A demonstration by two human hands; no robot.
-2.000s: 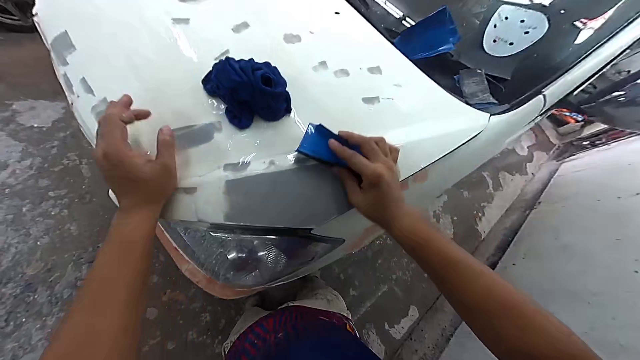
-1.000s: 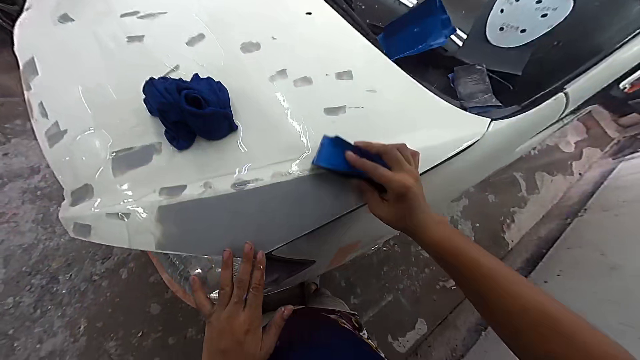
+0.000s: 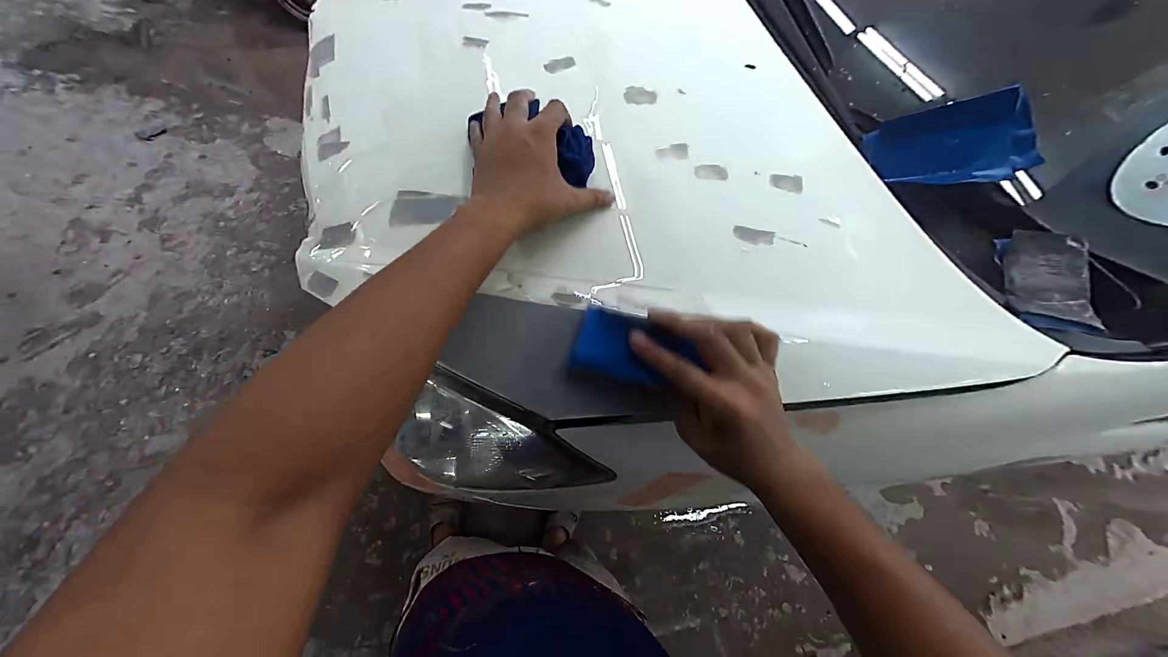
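Observation:
My left hand [image 3: 525, 164] is spread over a crumpled dark blue cloth [image 3: 575, 157] on the white car hood [image 3: 821, 283], covering much of it. Slightly blurred, my right hand [image 3: 721, 383] grips a blue sanding block [image 3: 610, 345], its fingers and thumb on the block's right part. The block lies against a dull grey patch [image 3: 511, 351] along the hood's edge, above the headlight [image 3: 484, 438]. Smaller grey sanded spots [image 3: 424, 208] are scattered over the hood. The block's underside is hidden.
On the windshield side lie a folded blue sheet [image 3: 958, 137], a grey abrasive sheet or pad [image 3: 1048, 274] and a white disc with holes [image 3: 1145, 178]. The fender [image 3: 912, 438] has reddish-brown patches. A rough, stained concrete floor [image 3: 164, 228] surrounds the car.
My left hand has moved from near the headlight onto the dark blue cloth, which lay uncovered before. My right hand has slid the blue block toward the front, along the grey patch.

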